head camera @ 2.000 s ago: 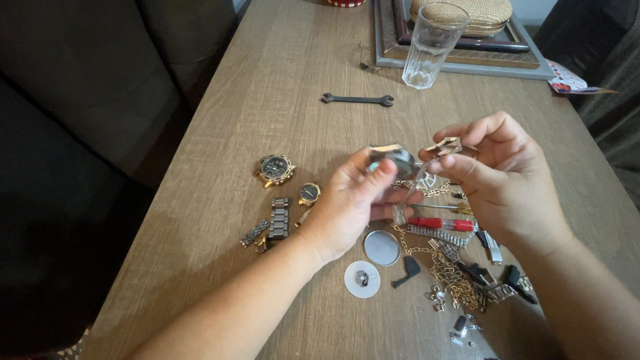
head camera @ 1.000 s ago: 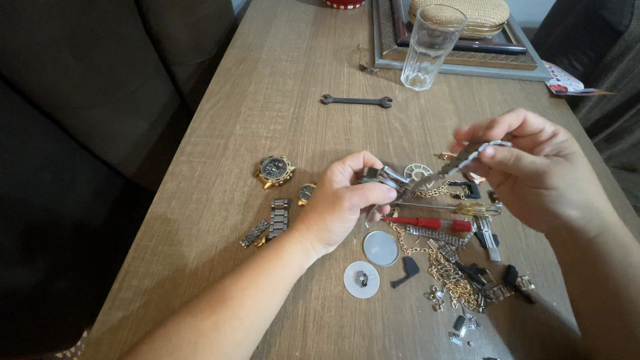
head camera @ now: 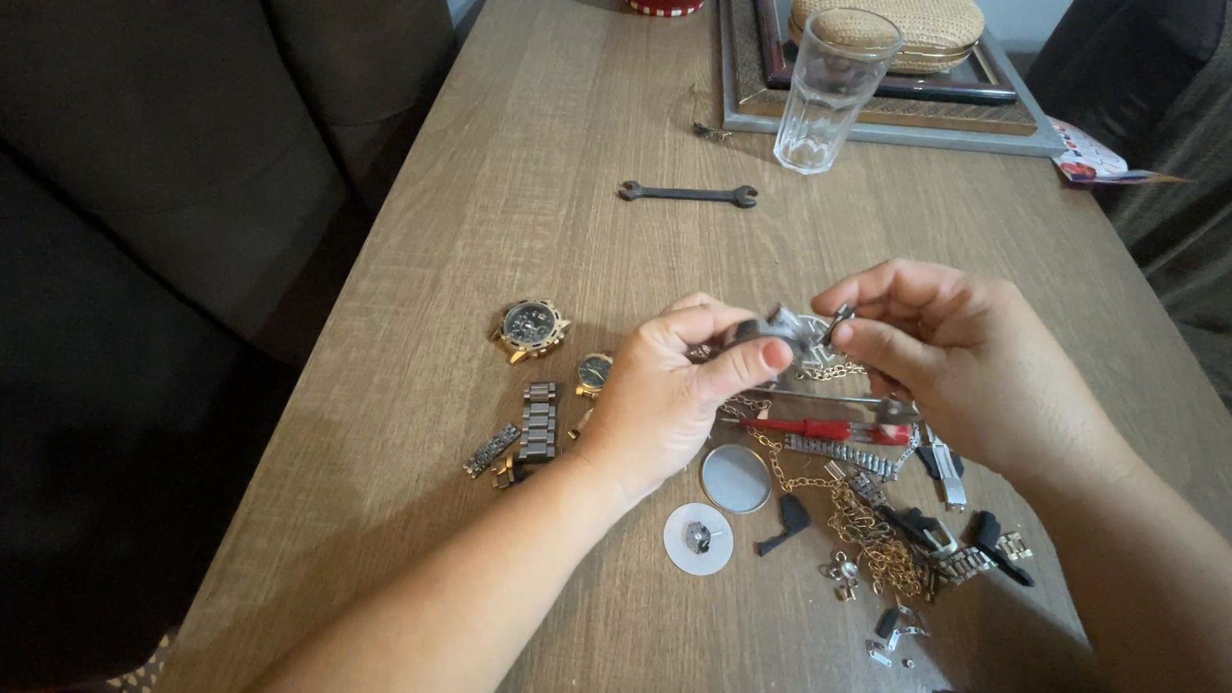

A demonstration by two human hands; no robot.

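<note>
My left hand (head camera: pixel 688 385) grips a blurred metal watch part (head camera: pixel 770 332), partly hidden by the thumb. Just right of it, my right hand (head camera: pixel 934 356) pinches a small dark metal piece (head camera: pixel 840 322) between thumb and index finger. Beneath the hands lie a red screwdriver (head camera: pixel 828 429), a metal watch band (head camera: pixel 842 455) and a tangle of gold chain (head camera: pixel 885 553). Nearer to me are a round watch glass (head camera: pixel 735 478) and a white disc (head camera: pixel 681 551) bearing a watch movement (head camera: pixel 699 537). A gold watch case with a dark dial (head camera: pixel 531 325) and grey band links (head camera: pixel 539 423) lie left of my left hand.
Farther back on the wooden table (head camera: pixel 539 173) lies a double open-ended wrench (head camera: pixel 688 194). A drinking glass (head camera: pixel 828 106) stands by stacked picture frames (head camera: pixel 895 120) with a woven case (head camera: pixel 924 29) on top. Small metal parts (head camera: pixel 895 640) lie near the front right.
My right hand has moved left and come close to the part in my left hand. Two seconds ago the hands were also close together, higher over the table.
</note>
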